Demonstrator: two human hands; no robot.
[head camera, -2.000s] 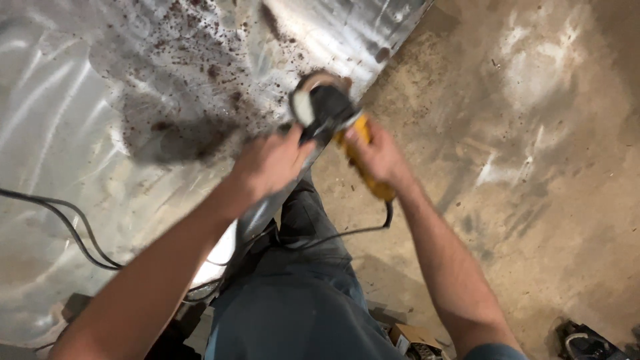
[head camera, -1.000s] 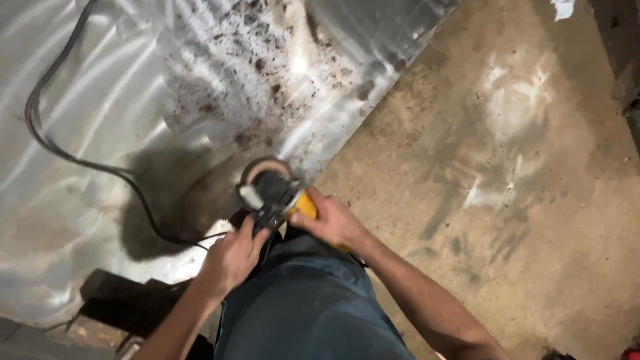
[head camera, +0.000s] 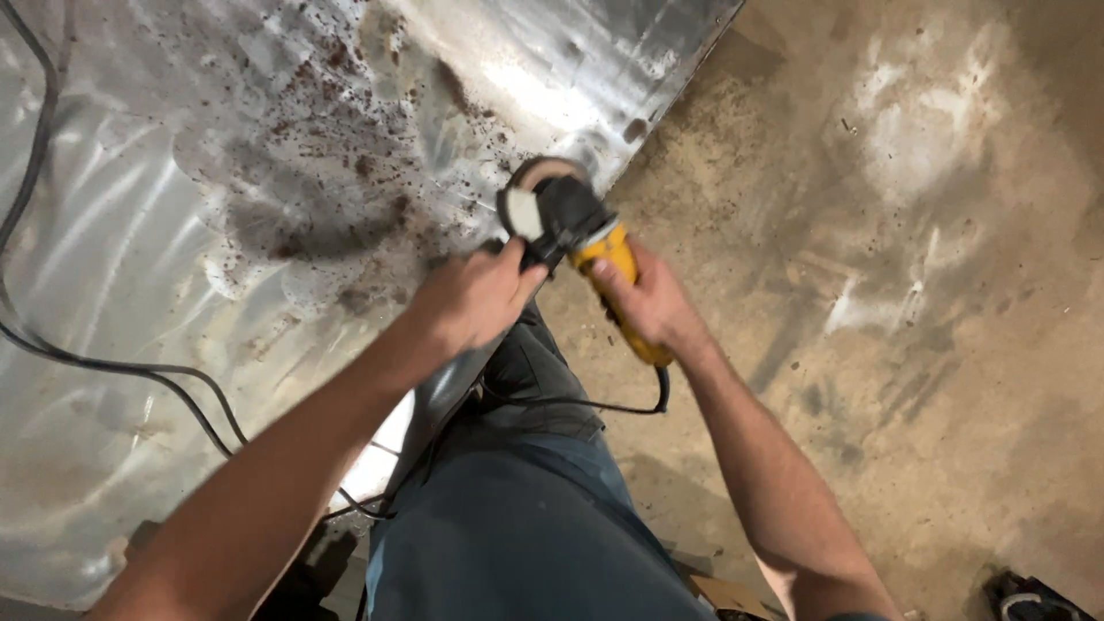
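A yellow and black angle grinder (head camera: 595, 233) is held in both hands near the edge of a large metal sheet (head camera: 112, 259). My right hand (head camera: 647, 293) wraps its yellow body, from whose lower end a black cord runs. My left hand (head camera: 479, 293) closes around the black side handle. The grinder's round disc (head camera: 548, 177) points away from me, over the sheet's edge; whether it touches the metal cannot be told. Rust-brown spots and dark patches mark the sheet left of and beyond the disc.
Black cable (head camera: 129, 368) loops across the left of the sheet. Stained concrete floor (head camera: 819, 345) lies to the right. A dark object (head camera: 1035, 598) sits at the bottom right, and a piece of cardboard (head camera: 729, 595) lies low, beside my clothing.
Since one second ago, both hands and the grinder have moved forward, away from my body. The grip on the grinder looks the same. The view has shifted.
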